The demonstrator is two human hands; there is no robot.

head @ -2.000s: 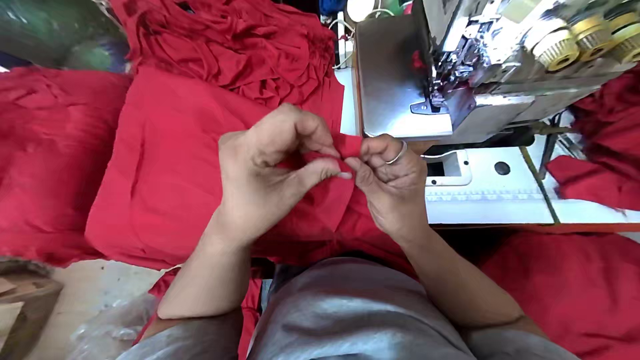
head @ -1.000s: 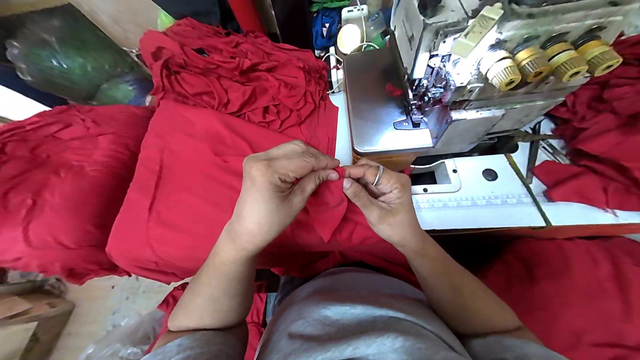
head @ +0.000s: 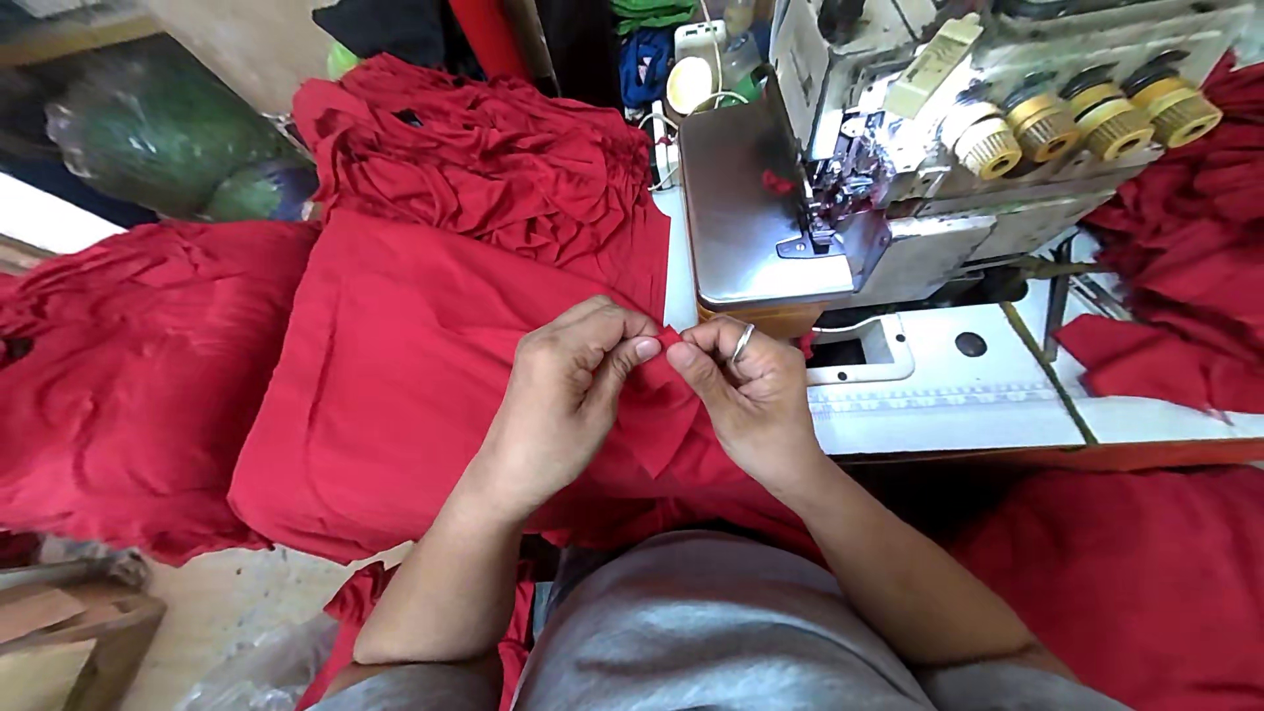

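Observation:
Between my two hands a small folded edge of red fabric (head: 669,338) is pinched at the fingertips. My left hand (head: 583,380) grips it from the left with thumb and forefinger. From the right, my right hand (head: 746,385), with a ring on one finger, pinches the same bit; the fingertips nearly meet. A stack of flat red cloth (head: 395,365) lies beneath and to the left of the hands. Just beyond them stands an overlock sewing machine (head: 938,237) with a polished metal plate (head: 741,217) and a lit needle area.
A heap of crumpled red cloth (head: 474,158) lies behind the stack, and another red pile (head: 148,375) is at the left. More red pieces (head: 1185,336) lie right of the machine. The white table (head: 948,425) bears a ruler strip. A cardboard box (head: 79,632) stands lower left.
The small piece of red fabric between the fingertips shows less than two seconds ago, when more of it stood up between the hands. Both hands keep their pinch.

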